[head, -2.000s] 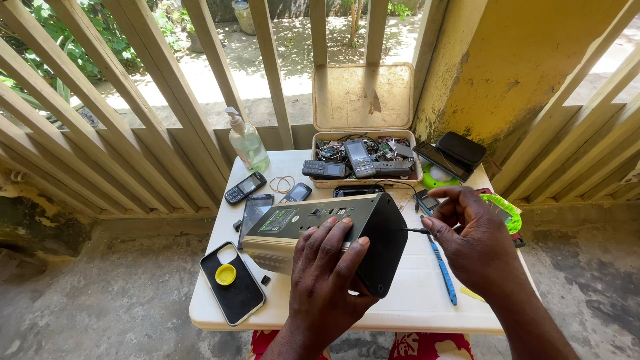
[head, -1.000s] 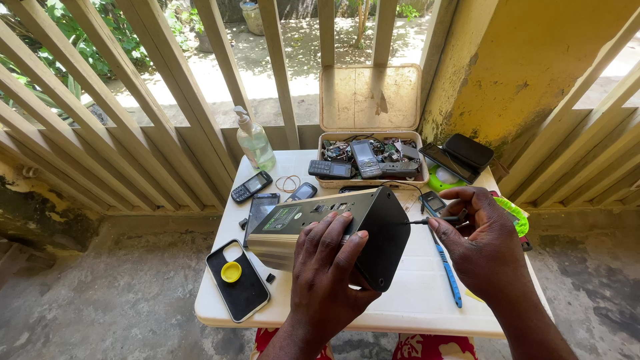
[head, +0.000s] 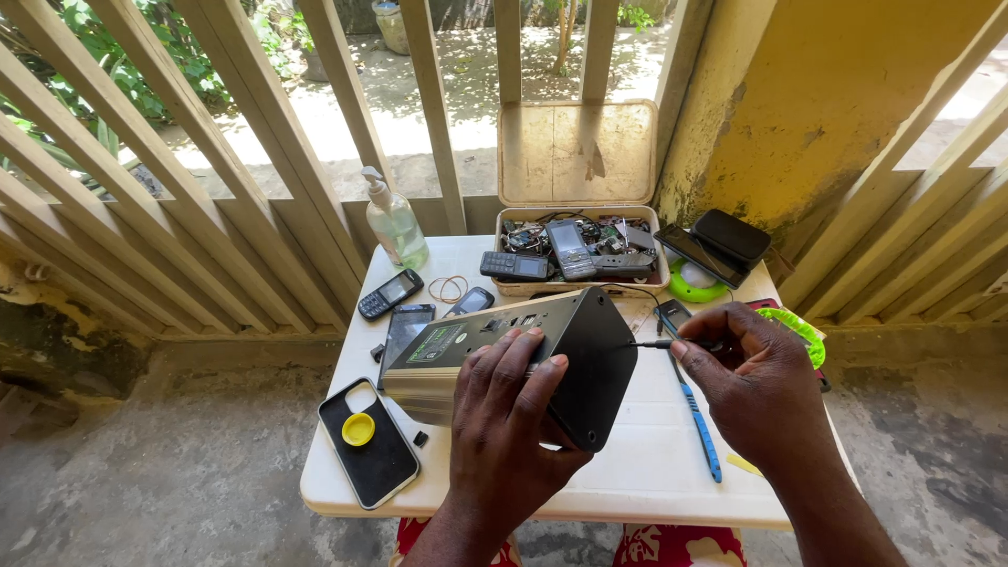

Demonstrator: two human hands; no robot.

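Observation:
A boxy metal device with a black end plate (head: 602, 370) and ribbed, gold-toned sides is tilted above the white table. My left hand (head: 512, 417) grips it from above, fingers spread over its ported panel. In my right hand (head: 736, 370), between thumb and fingers, is a thin dark screwdriver (head: 657, 344). Its tip meets the end plate near the middle of the right edge, at what looks like a screw hole. Other screw holes show at the plate's corners. Most of the screwdriver's handle is hidden by my fingers.
Behind stands an open plastic box (head: 583, 287) of phones and circuit parts. A pump bottle (head: 398, 228), keypad phone (head: 390, 294) and phone case (head: 368, 465) with a yellow cap (head: 358, 429) lie left. A blue-handled tool (head: 698, 429) and green-rimmed lamp (head: 697, 287) are at right.
The view has shifted slightly. My left hand still grips the device, and the screwdriver stays at the end plate while the fingers of my right hand have changed their pose around it.

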